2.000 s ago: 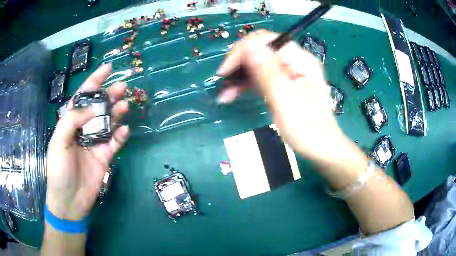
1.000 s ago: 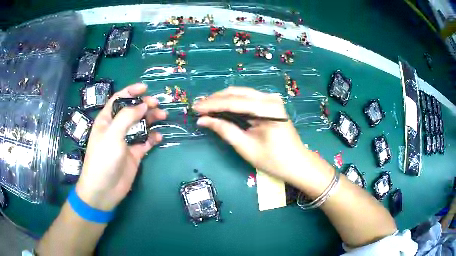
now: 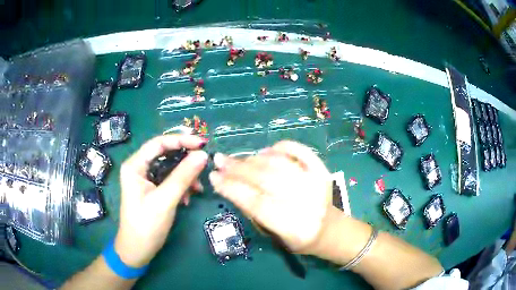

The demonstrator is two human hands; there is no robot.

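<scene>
My left hand (image 3: 155,190), with a blue wristband, holds a black watch housing (image 3: 165,165) left of centre; the fingers hide much of it. My right hand (image 3: 277,192) is close to its right, fingertips near the housing's edge. The dark tweezers (image 3: 291,261) stick out below my right palm, blurred, so the hand holds them. A tiny dark bit shows between the fingertips of both hands; what it is cannot be told. Small red and gold wired components (image 3: 263,60) lie in clusters on the clear blister tray (image 3: 237,131). Another housing with a silvery centre (image 3: 225,236) lies below my hands.
Stacked blister trays (image 3: 39,141) stand at the left edge. Housings lie left (image 3: 112,129) and right (image 3: 398,208). The adhesive sheet (image 3: 340,192) is mostly behind my right hand. A long strip (image 3: 464,130) and rows of black units (image 3: 489,136) lie far right. A person's sleeve shows lower right.
Both hands have come together, my left moving right with the housing, which is now turned. The tweezers have swung from pointing at the tray to lying below my right palm.
</scene>
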